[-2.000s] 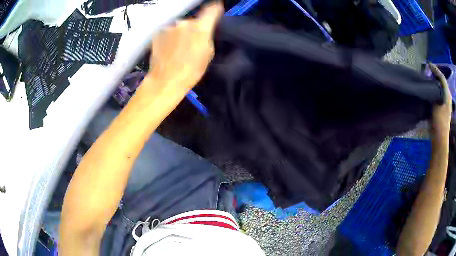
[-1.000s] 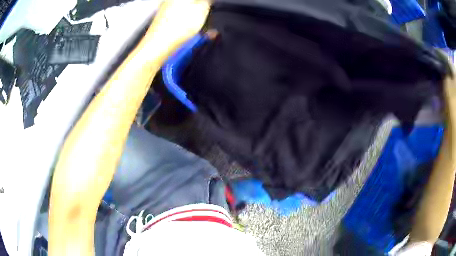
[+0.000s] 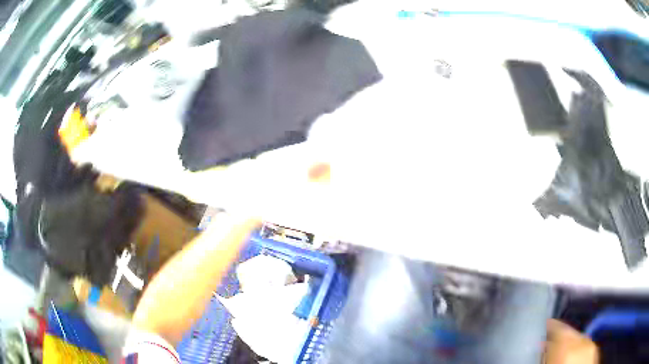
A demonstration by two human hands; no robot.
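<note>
A dark cloth panel lies on the white table, left of the middle. My left forearm reaches up from the lower left. My left hand is washed out against the white table near the panel's lower edge, so its fingers cannot be made out. A blurred skin-coloured patch at the bottom right edge may be my right hand; it is cut off and its fingers do not show.
A dark phone and small dark cut pieces lie at the table's right. Below the front edge, a blue crate holds white cloth. A brown carton stands at the left, with a yellow and blue thing at the lower left.
The view has swung from the lap and floor to the table. The dark cloth stretched between my raised hands is no longer seen there; a dark panel now shows on the table.
</note>
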